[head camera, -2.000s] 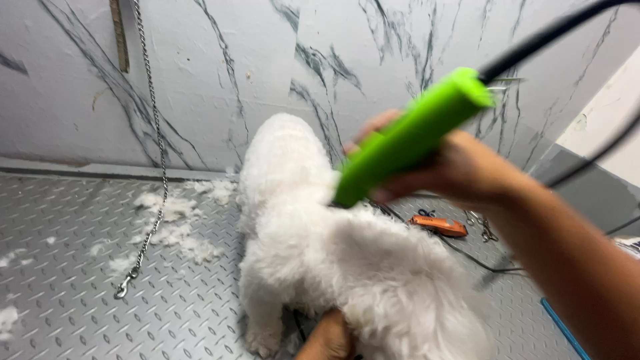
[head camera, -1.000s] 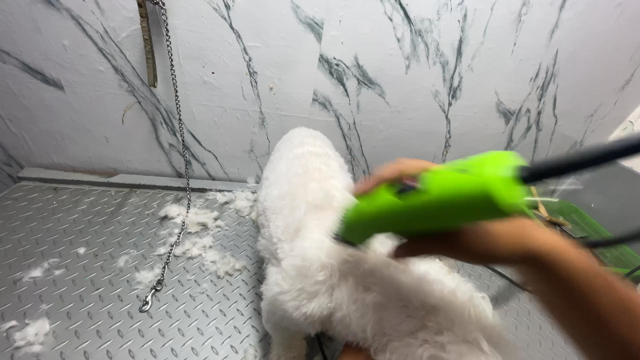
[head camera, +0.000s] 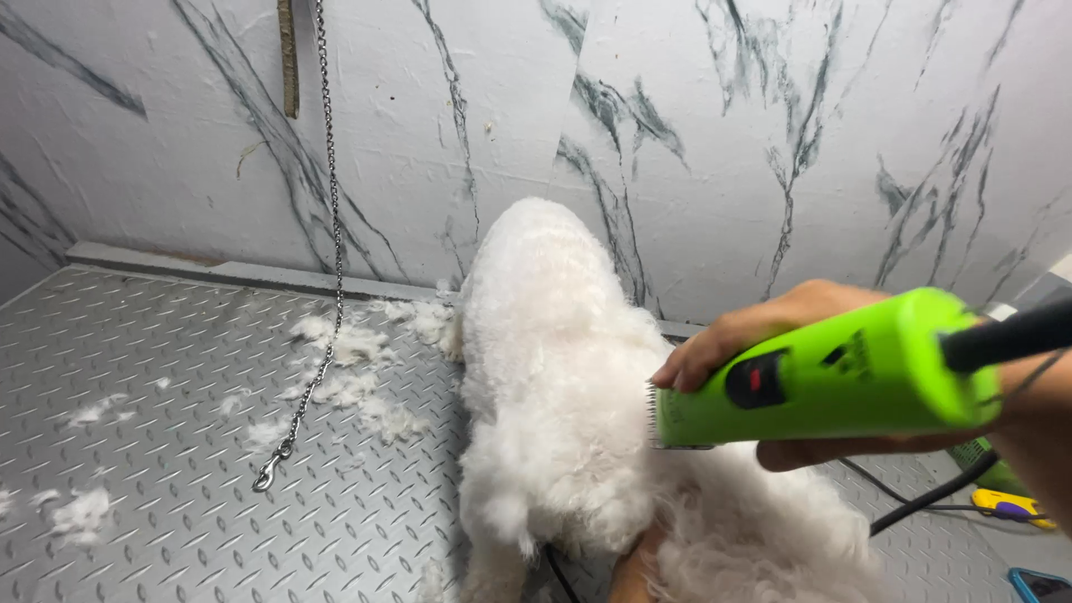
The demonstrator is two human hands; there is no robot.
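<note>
A white curly-coated dog (head camera: 553,335) stands on a diamond-plate metal surface, its back toward the wall and its fluffier head low at the right. My right hand (head camera: 779,335) is closed around green corded electric clippers (head camera: 804,373), whose toothed blade meets the coat at the dog's shoulder and neck. Fur on the back is short; that on the head and legs is longer. My left hand (head camera: 636,569) is at the bottom edge, under the dog's neck or chin, mostly hidden by fur, so its hold cannot be made out.
A metal chain (head camera: 333,209) with a snap hook hangs at the left, its end on the diamond-plate surface (head camera: 193,536). Cut fur tufts (head camera: 352,360) lie about. A marble-patterned wall (head camera: 519,100) stands behind. At right are black cords, a yellow and purple tool (head camera: 1013,507) and a phone-like object (head camera: 1038,584).
The clippers in my right hand have gone from a steep tilt to nearly level, with the blade now at the neck side. The view has shifted somewhat.
</note>
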